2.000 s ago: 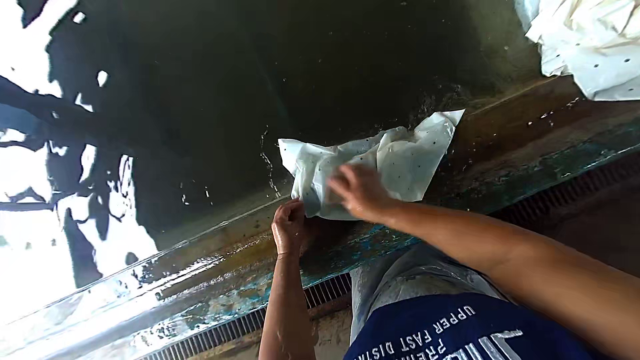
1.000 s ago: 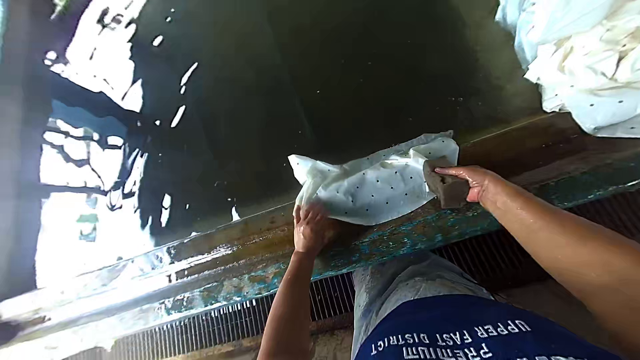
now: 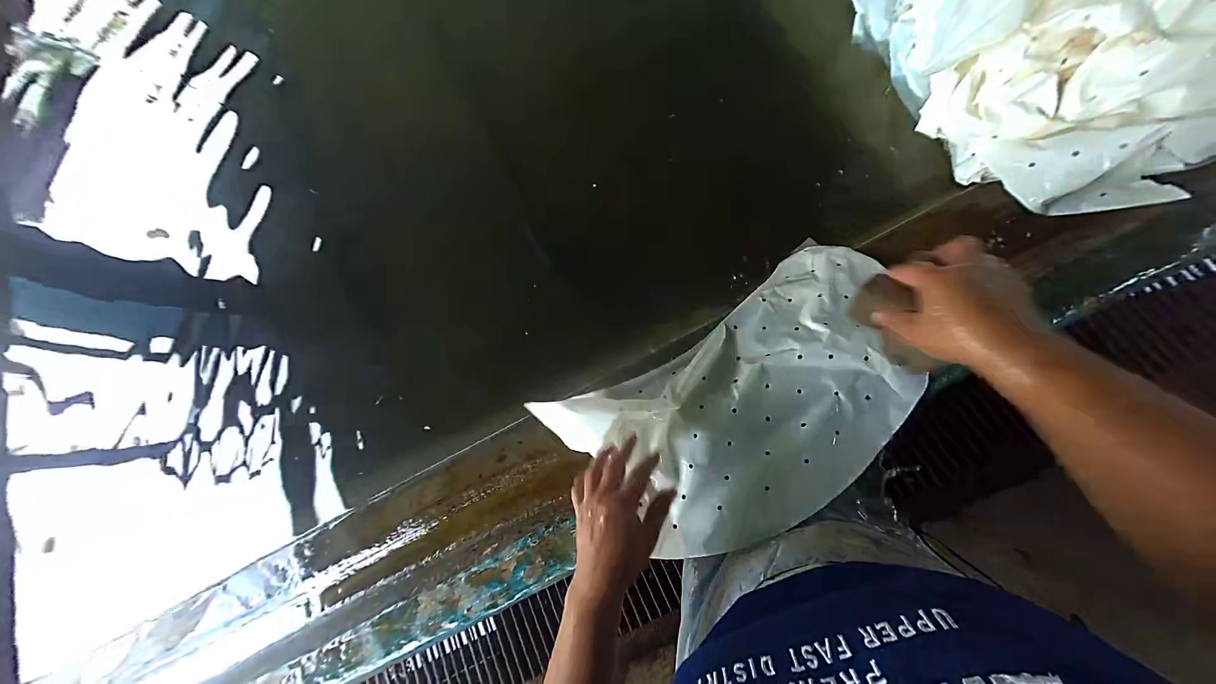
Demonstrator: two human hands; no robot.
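Note:
A wet white plastic sheet with rows of small dark holes or dots [image 3: 788, 399] lies over the edge of a water-filled tank, its lower part hanging toward my body. My left hand [image 3: 616, 508] rests on the sheet's left part with its fingers apart. At the sheet's right edge, my right hand [image 3: 959, 299] is blurred and holds a greyish-brown block or pad [image 3: 883, 302], its material unclear, against the sheet. Part of the block is hidden by my fingers.
Dark water [image 3: 570, 190] with bright reflections fills the tank beyond its worn, wet ledge [image 3: 456, 494]. A crumpled heap of similar white sheets [image 3: 1073, 104] sits on the ledge at the upper right. A dark ribbed grating [image 3: 541, 627] runs below the ledge.
The sheet, bunched at first and then laid out in a narrow strip, now spreads wider and hangs lower. My left hand has gone from gripping its left end to lying with spread fingers.

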